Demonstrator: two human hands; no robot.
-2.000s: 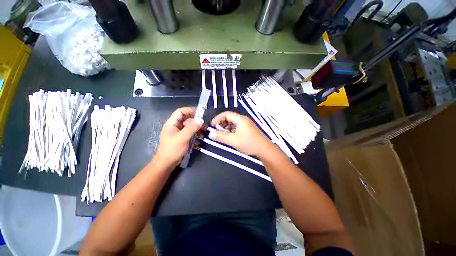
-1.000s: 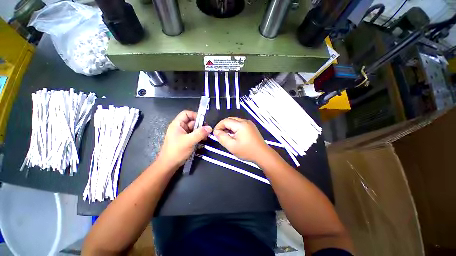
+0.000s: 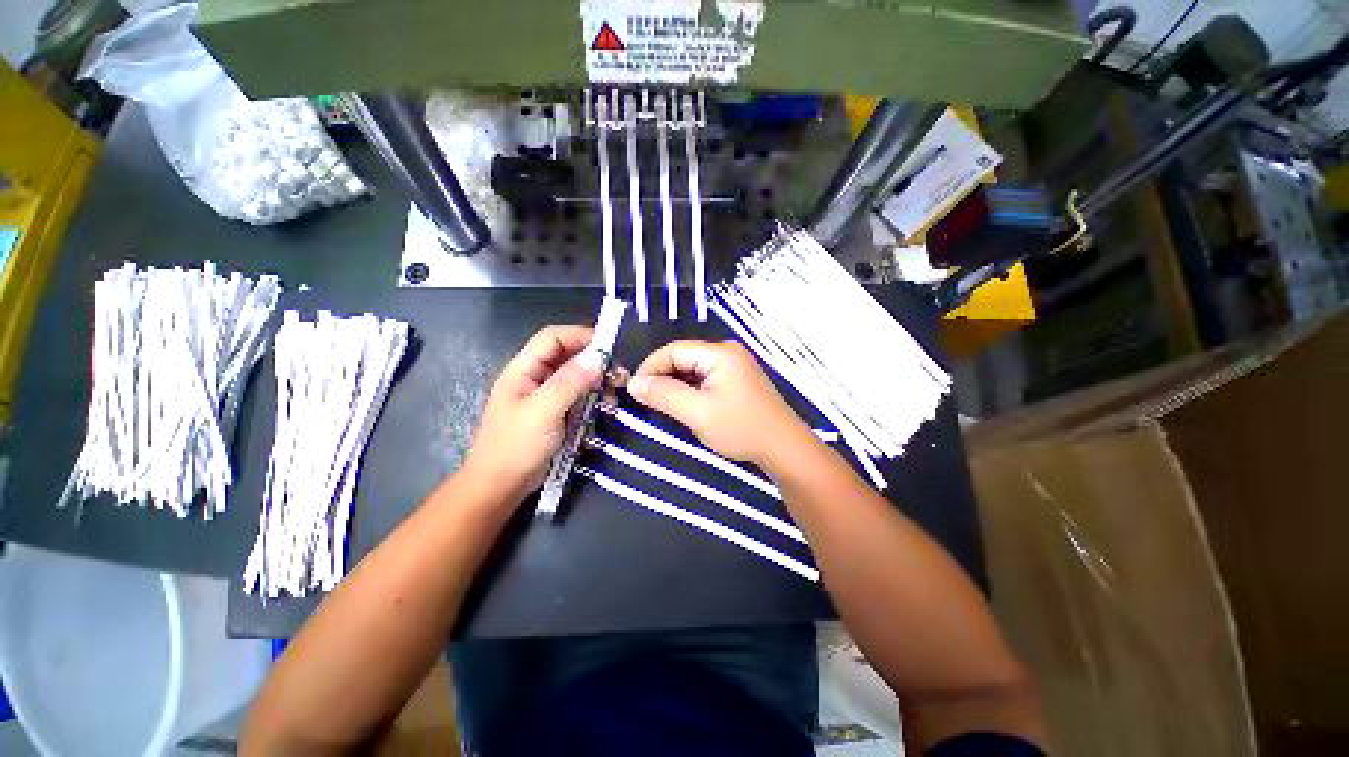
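Observation:
My left hand [image 3: 540, 407] holds the silver-grey loading bar [image 3: 559, 485], tilted over the dark table. Several short white cables [image 3: 710, 513] run from the bar's right edge toward the lower right, partly under my right forearm. My right hand [image 3: 703, 396] is beside the bar, thumb and forefinger pinched on a cable end at the bar's edge; the tip is mostly hidden by the fingers. In the press, several white cables [image 3: 638, 222] hang toward me, joined at the top by a white runner [image 3: 647, 113].
The green platen [image 3: 888, 52] is above the perforated machine bed [image 3: 518, 252], between steel columns [image 3: 429, 170]. The unmolded cable stack [image 3: 843, 348] lies right; two white cable bundles [image 3: 166, 392] lie left. A plastic bag [image 3: 274, 160] is back left, a cardboard box [image 3: 1102, 547] right.
The green platen has risen, exposing the bed and the runner on the cables. Another cable now extends from the bar. My hands have stayed at nearly the same place.

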